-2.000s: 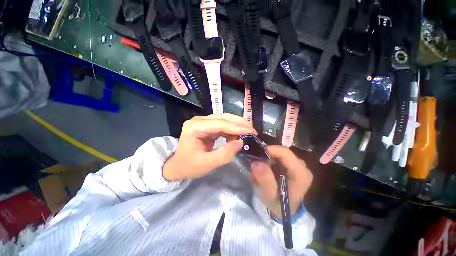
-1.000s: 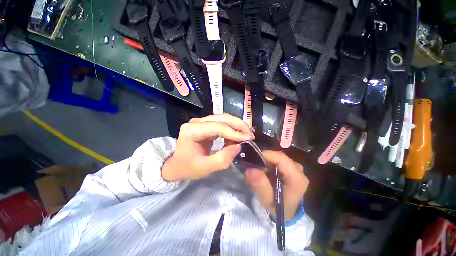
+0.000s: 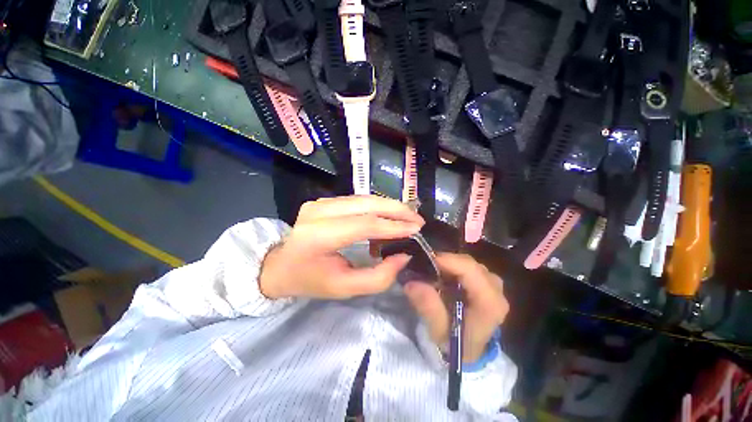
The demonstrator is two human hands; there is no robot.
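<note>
A dark watch case (image 3: 409, 254) with a thin pale rim is held between my two hands above my lap, its face partly hidden by my fingers. My left hand (image 3: 342, 249) pinches it from the left, fingers along the top edge and thumb at the face. My right hand (image 3: 462, 303) grips its right and lower side with thumb and forefinger. A slim black stick with small pale print (image 3: 456, 354), tweezers or a pen, hangs down from my right hand. Whether a strap is attached to the case is hidden.
A dark foam tray (image 3: 528, 37) holds several black-strapped watches and a white-strapped watch (image 3: 357, 82). Pink straps (image 3: 478, 206) hang at the bench edge. An orange tool (image 3: 691, 231) and thin white sticks (image 3: 662, 239) lie at the right. A blue frame (image 3: 177, 161) stands below the bench at left.
The watch case has tilted between my fingers, and the round spot seen on it earlier no longer shows. The black stick has swung a little left and more upright. Both hands keep their hold.
</note>
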